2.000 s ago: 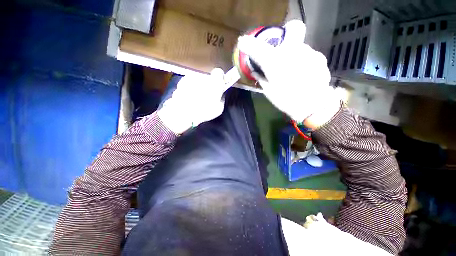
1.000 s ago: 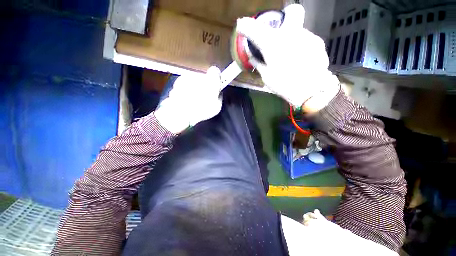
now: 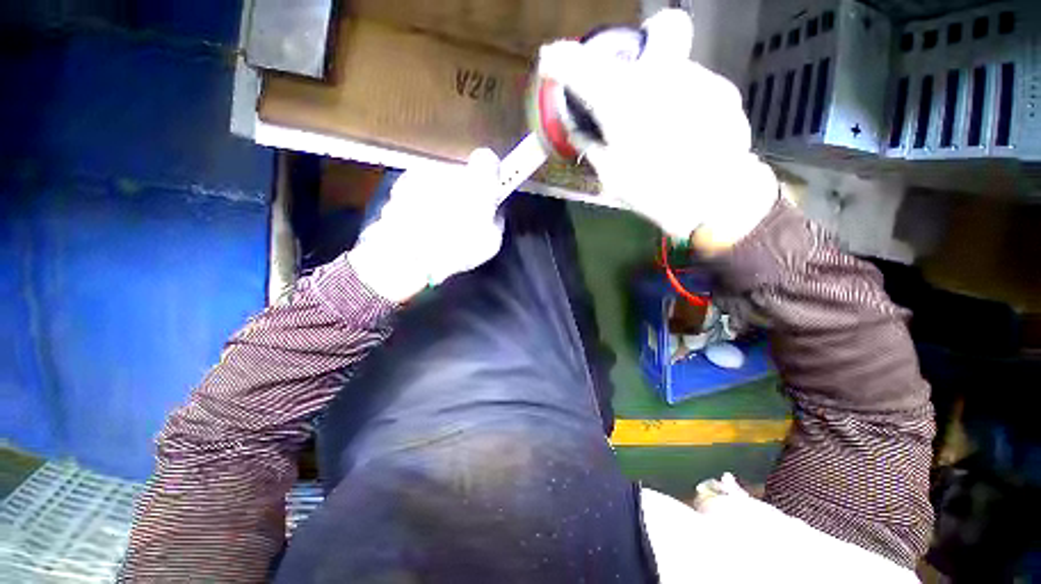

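Observation:
My left hand (image 3: 434, 222), in a white glove, holds a narrow silver-white bracket (image 3: 522, 163) that points up and to the right. Small dark holes show on it. My right hand (image 3: 674, 137), also gloved in white, grips a black air sander with a red rim (image 3: 556, 119). The sander's pale disc edge touches or nearly touches the upper end of the bracket, just over the bench's front edge. The fingers of my right hand hide most of the sander body, and my left hand hides the lower part of the bracket.
A cardboard sheet (image 3: 377, 86) marked V28 covers the bench, with a grey metal plate (image 3: 290, 37) on its left corner. Slotted brackets (image 3: 970, 86) stand at upper right. A blue bin (image 3: 702, 376) and orange-red hose (image 3: 682, 285) are below right. A blue surface (image 3: 137, 285) lies left.
The sander and bracket have shifted slightly down and left in view since two seconds ago. The bench and cardboard also sit a little further up and left. Both grips look the same.

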